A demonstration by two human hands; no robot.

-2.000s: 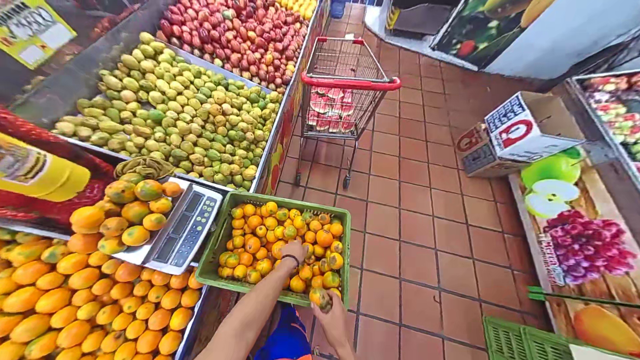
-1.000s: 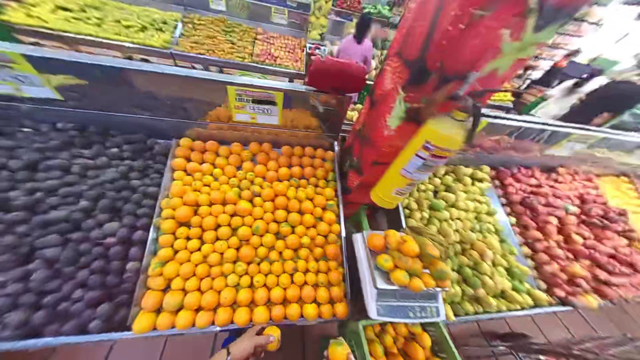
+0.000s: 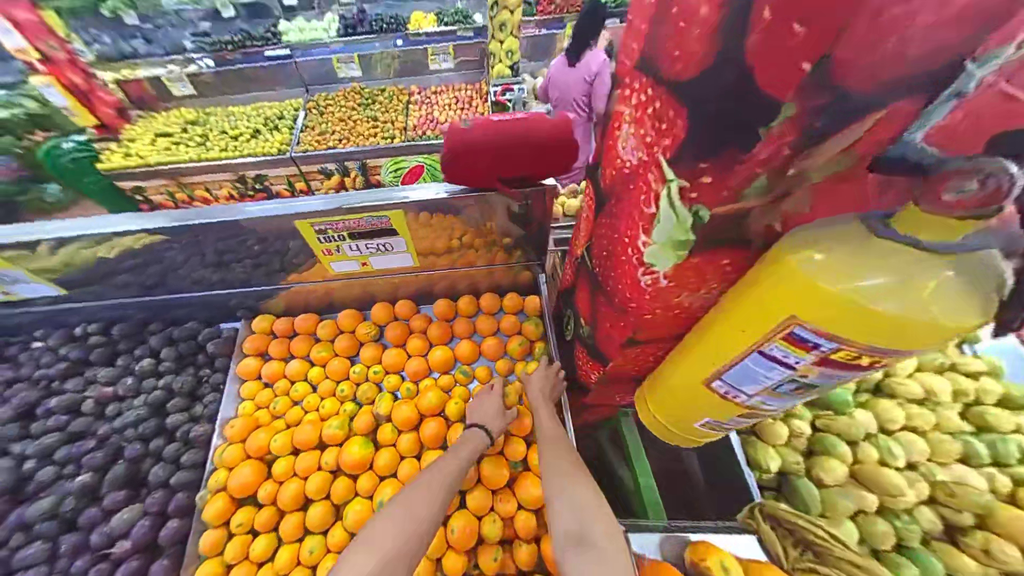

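Note:
Both of my hands reach over a slanted bin of round orange fruit (image 3: pixel 356 454). My left hand (image 3: pixel 490 410), with a dark band at its wrist, rests on fruit right of the bin's middle. Close beside it, my right hand (image 3: pixel 544 382) touches the fruit near the bin's right edge. The fingers of both hands are partly hidden, so whether either one grips a fruit cannot be told. Smaller yellow-orange fruit lie in rows to the left of the hands. A yellow price sign (image 3: pixel 358 242) stands above the bin.
A yellow fire extinguisher (image 3: pixel 824 320) hangs close on the right, before a strawberry-printed column (image 3: pixel 640 240). Dark purple fruit (image 3: pixel 104 432) fill the left bin; green-yellow fruit (image 3: pixel 904 456) lie at right. A red cylindrical speaker (image 3: pixel 510 150) sits on the metal ledge. A person (image 3: pixel 578 88) stands beyond.
The view has swung from the green crate and cart to the display bins. One second ago a hand held an orange fruit at the bin's front edge; now both hands are farther up on the fruit.

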